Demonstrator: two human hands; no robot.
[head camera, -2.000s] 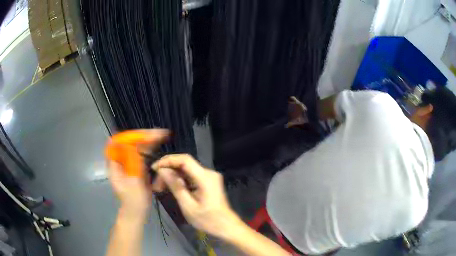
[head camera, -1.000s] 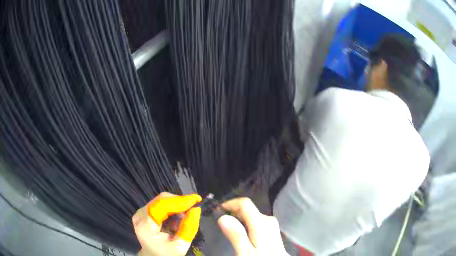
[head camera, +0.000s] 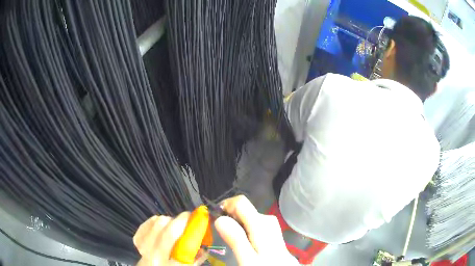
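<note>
Black cables (head camera: 219, 88) hang in dense curtains ahead and to the left. My left hand (head camera: 164, 240), at the bottom of the view, has orange cots (head camera: 191, 236) on thumb and finger, closed on a black cable. A short end with thin green, pink and white strands (head camera: 216, 250) sticks out beside them. My right hand (head camera: 252, 231) is just to the right, with thumb and finger pinched on black cable ends (head camera: 219, 202). The exact hold is partly hidden by the fingers.
A person in a white shirt (head camera: 359, 161) sits close on the right on a red stool (head camera: 307, 252), facing a blue machine (head camera: 346, 39). White cables (head camera: 458, 197) hang at the right edge. A pale rack tube (head camera: 152, 37) shows between the black curtains.
The view has shifted, bringing white cables in at the right. My hands have drawn closer together, and the coloured strands now show by the orange cots. The seated person's head has turned further away.
</note>
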